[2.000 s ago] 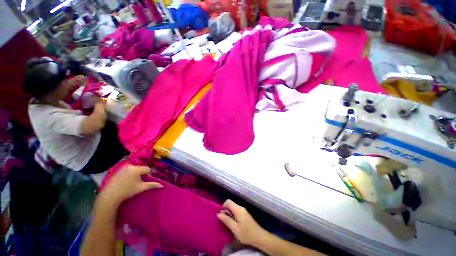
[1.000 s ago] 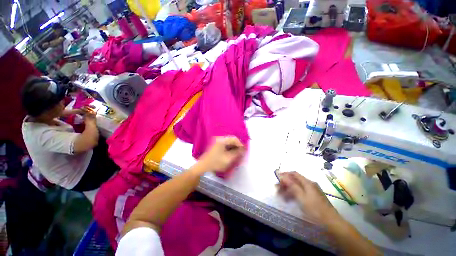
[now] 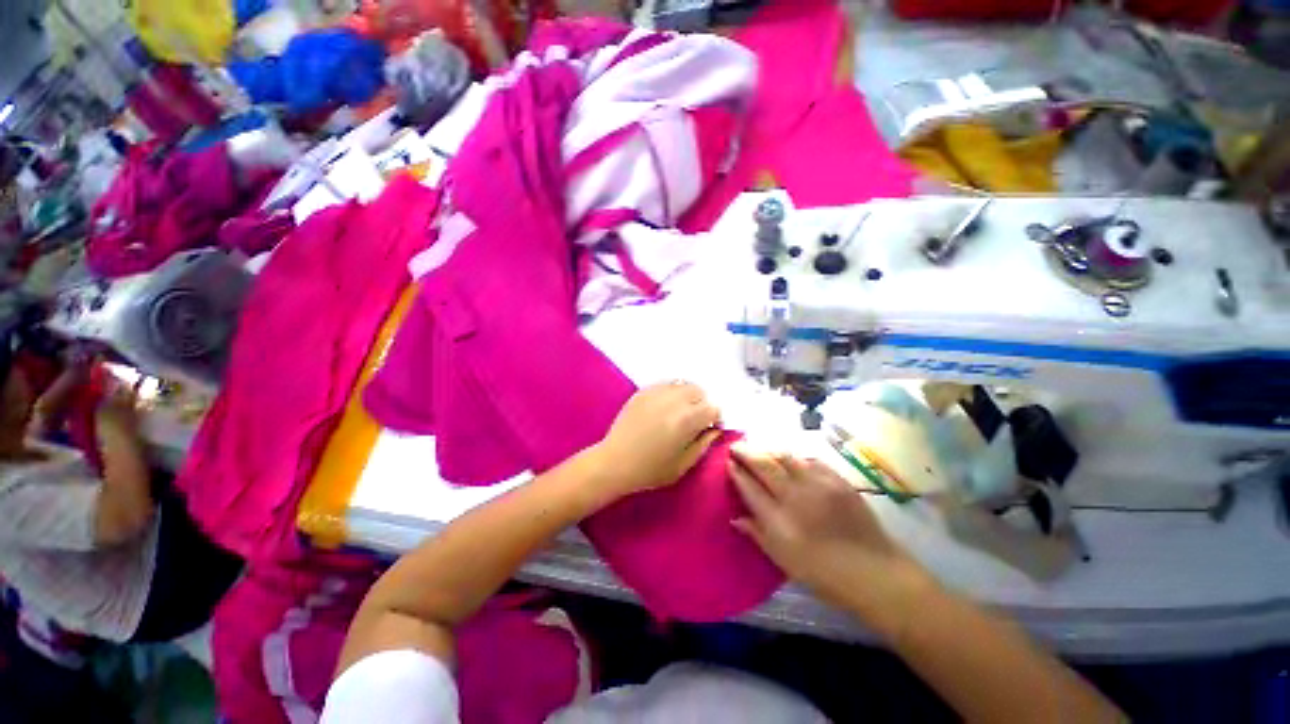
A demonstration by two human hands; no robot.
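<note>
A magenta knit garment piece [image 3: 686, 545] lies over the front of the white machine table, its rounded end hanging past the edge. My left hand [image 3: 662, 436] grips its upper edge with bent fingers. My right hand [image 3: 799, 512] lies on its right edge, fingertips close to the left hand; whether it pinches the cloth is hard to tell. The sewing machine [image 3: 990, 318] stands just beyond, with the presser foot and needle area [image 3: 811, 410] a little above and right of the fingertips. Any strip under the fingers is hidden.
Plain magenta pieces [image 3: 516, 283] and pink-and-white parts [image 3: 665, 142] lie bunched behind. Redder pink pieces [image 3: 290, 340] drape over the left, beside a yellow-orange strip [image 3: 340, 474]. Black strips [image 3: 1040, 446] and yellow-green snips [image 3: 870, 470] lie under the machine arm. A person [image 3: 85, 509] works at left.
Both hands have come together near the needle, and a magenta piece from the pile is now pulled to the table front. The view has turned right. The earlier lap piece was let go.
</note>
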